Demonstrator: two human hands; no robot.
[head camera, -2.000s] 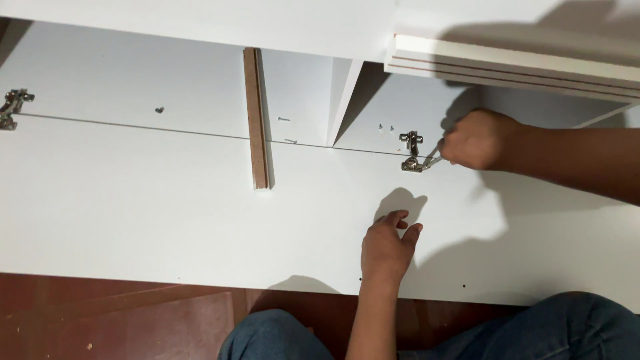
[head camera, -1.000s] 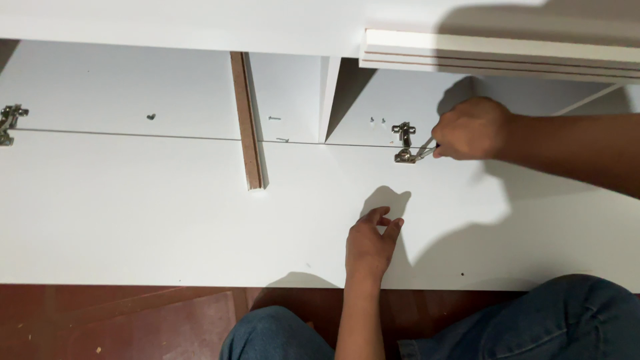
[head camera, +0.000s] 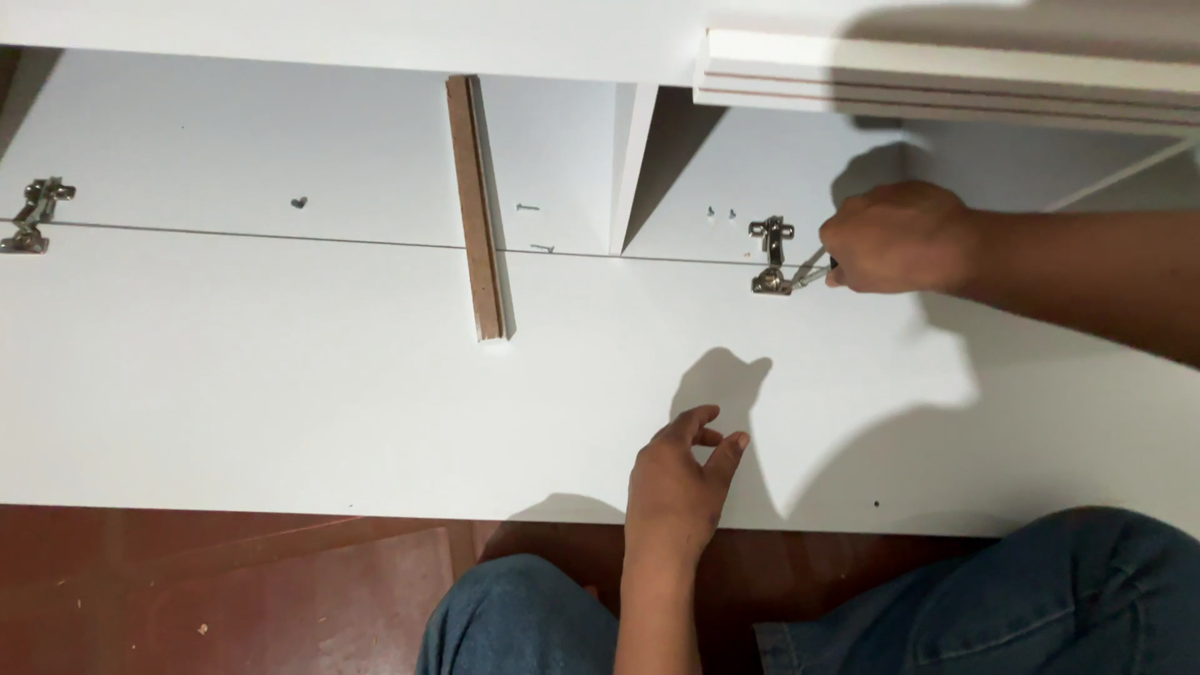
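Note:
My right hand (head camera: 895, 236) grips a screwdriver (head camera: 814, 274), its metal shaft reaching to the side of a metal cabinet hinge (head camera: 772, 258); the handle is mostly hidden in the fist. That hinge spans the seam between a white door panel (head camera: 281, 375) and the cabinet board behind it. Over the door panel hovers my left hand (head camera: 682, 473), fingers curled and apart, holding nothing. Another hinge (head camera: 36, 216) sits across the same seam at the far left. Two small screws (head camera: 721, 213) stand just behind the right hinge.
A narrow wood strip (head camera: 476, 211) lies across the seam. Near it are loose screws (head camera: 528, 207) and a small dark metal fitting (head camera: 298, 202). A white divider (head camera: 634, 169) rises behind. Stacked white boards (head camera: 937, 80) overhang at the upper right. Reddish floor (head camera: 234, 591) borders the panel.
My right hand stays at the right hinge with the screwdriver, and my left hand stays over the panel with only slight movement. The view has shifted a little.

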